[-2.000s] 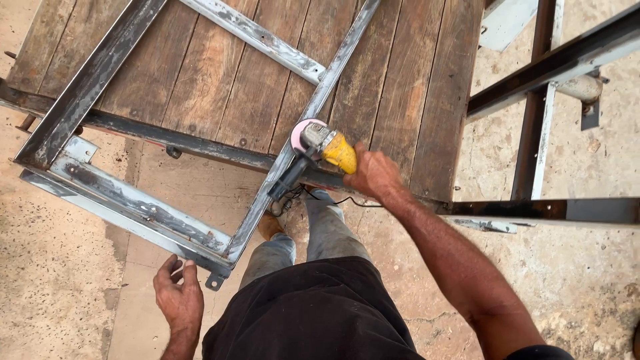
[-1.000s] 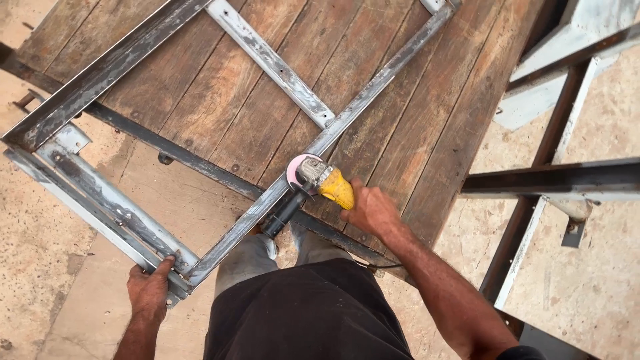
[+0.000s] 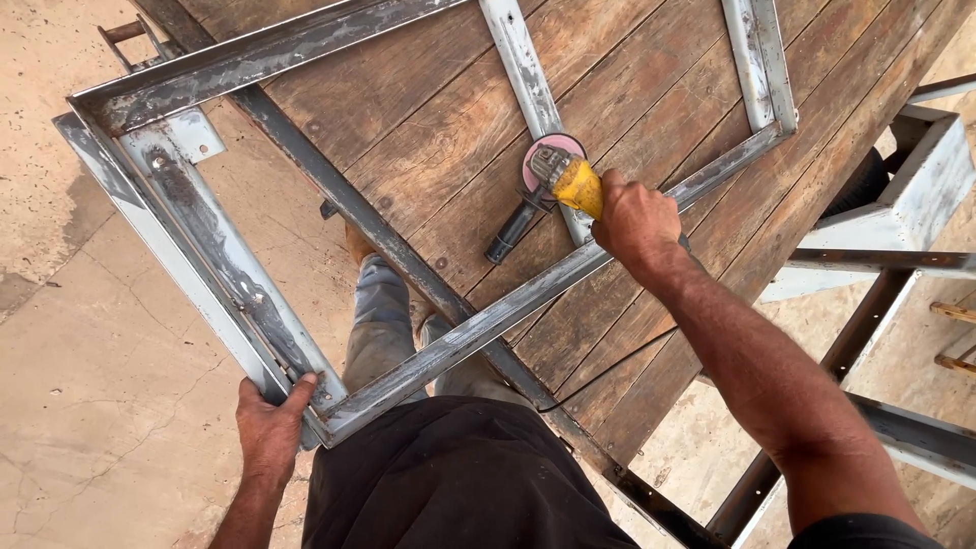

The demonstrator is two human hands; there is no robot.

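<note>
My right hand [image 3: 639, 225] grips the yellow body of an angle grinder [image 3: 577, 187], whose black side handle points down and to the left. The grinder's pink disc [image 3: 528, 169] lies over a crossbar of a welded steel angle frame [image 3: 457, 345]; whether it touches the bar I cannot tell. My left hand [image 3: 271, 427] holds the near left corner of that frame, thumb on top of the flat bar. The frame rests across a table of wooden planks [image 3: 427, 145], and its left end sticks out past the table's steel edge.
A dark power cord [image 3: 610, 368] runs over the planks near my right forearm. Right of the table are more steel frames [image 3: 862, 328] and a grey metal piece [image 3: 907, 206]. My legs stand against the table's near edge, on a cracked concrete floor [image 3: 114, 366].
My left hand, at first beside the frame's corner with nothing in it, has closed on that corner. My right hand has moved the grinder from the near bar to over the crossbar.
</note>
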